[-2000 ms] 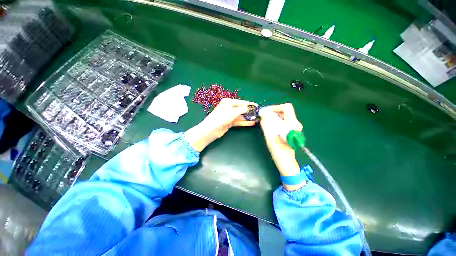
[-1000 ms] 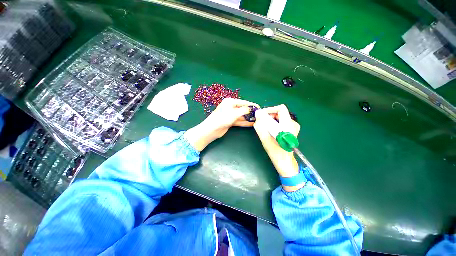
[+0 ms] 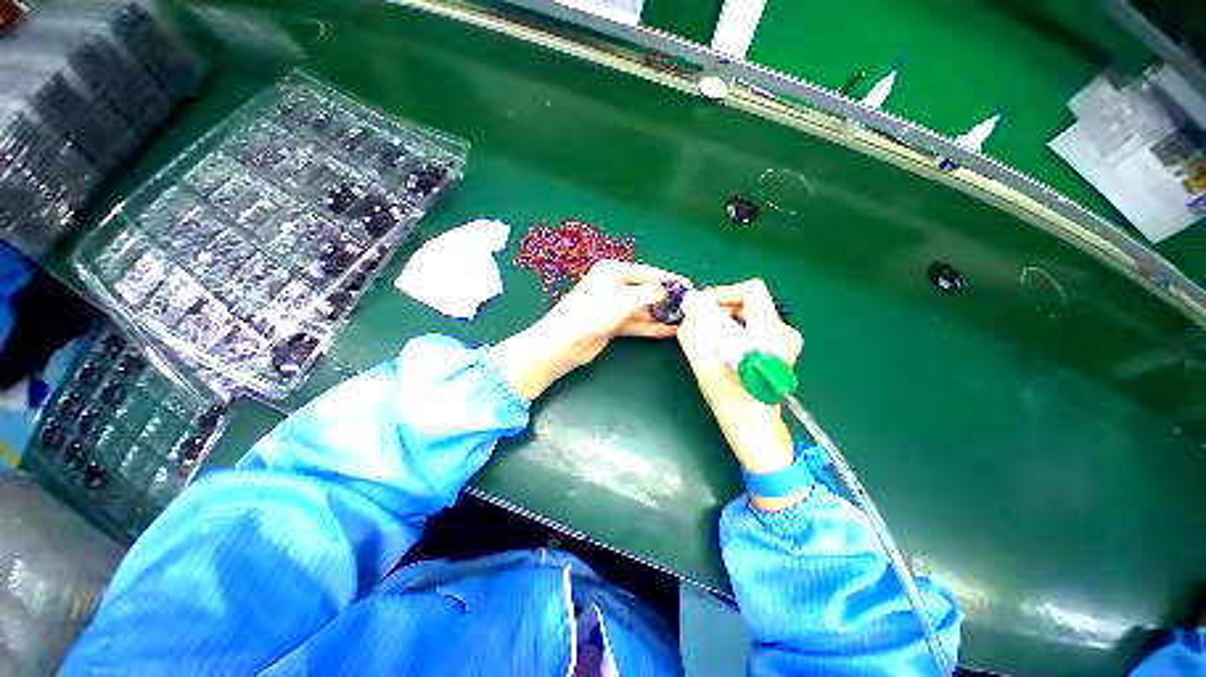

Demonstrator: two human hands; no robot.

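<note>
My left hand (image 3: 602, 307) pinches a small dark, glossy housing (image 3: 669, 303) in its fingertips, above the green surface. My right hand (image 3: 735, 347) holds a pen-like dispensing syringe, mostly hidden by the fingers. Its bright green cap (image 3: 767, 377) shows at the back, and a clear air hose (image 3: 850, 484) runs from it along my forearm. The syringe's tip is hidden or too small to see at the housing. A pile of tiny red parts (image 3: 569, 254) lies just beyond my left hand. A small dark bit shows beside my right fingers.
A clear blister tray (image 3: 250, 245) with dark parts lies left, with a lower tray (image 3: 95, 421) below it and stacked trays (image 3: 82, 117) far left. A white sheet (image 3: 454, 269) lies by the pile. Single dark parts (image 3: 742, 209) (image 3: 944, 277) sit right. A metal rail (image 3: 846, 113) runs behind.
The two single dark parts on the green surface have moved left. My right hand has tilted and shifted slightly; a dark bit now shows beside its fingers. My left hand still holds the housing.
</note>
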